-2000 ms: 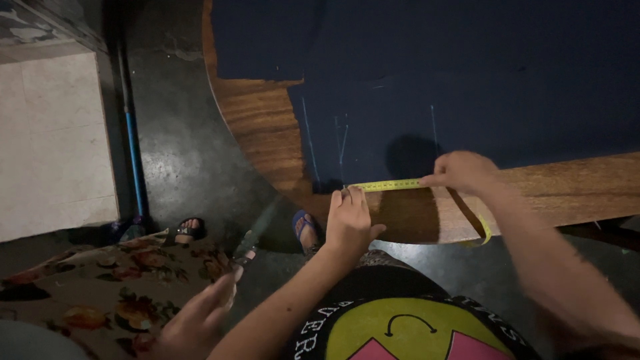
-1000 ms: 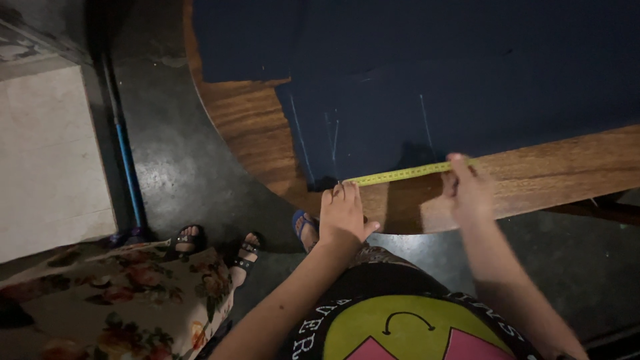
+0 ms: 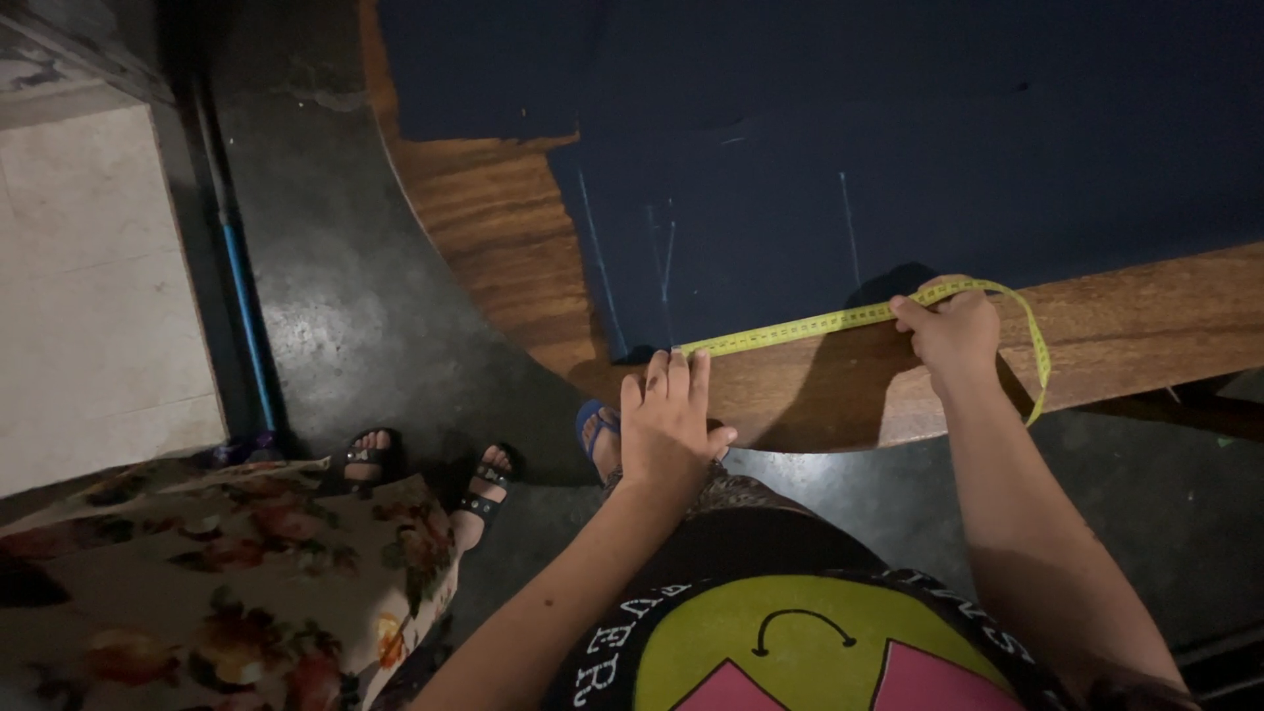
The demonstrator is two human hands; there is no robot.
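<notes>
Dark navy fabric (image 3: pixel 750 217) lies flat over a wooden table (image 3: pixel 474 237), with thin light chalk lines (image 3: pixel 597 257) near its left end. A yellow tape measure (image 3: pixel 810 326) runs along the fabric's near edge, rising slightly to the right. My left hand (image 3: pixel 671 420) presses the tape's end down at the fabric edge with its fingertips. The tape is pinched between thumb and fingers of my right hand (image 3: pixel 953 331), just right of the chalk line farther right. Past that hand the tape curls round and hangs in a loop toward the table's near edge.
At the lower left stands another person in a floral garment (image 3: pixel 247 612) and black sandals (image 3: pixel 484 489), close to the table's rounded corner. A pole with a blue section (image 3: pixel 247 326) lies beside pale floor tiles (image 3: pixel 89 267).
My right hand has shifted along the tape and holds it past the right-hand chalk line, with a loop showing beyond it. My left hand stays at the tape's end. The other person's raised hand has left view.
</notes>
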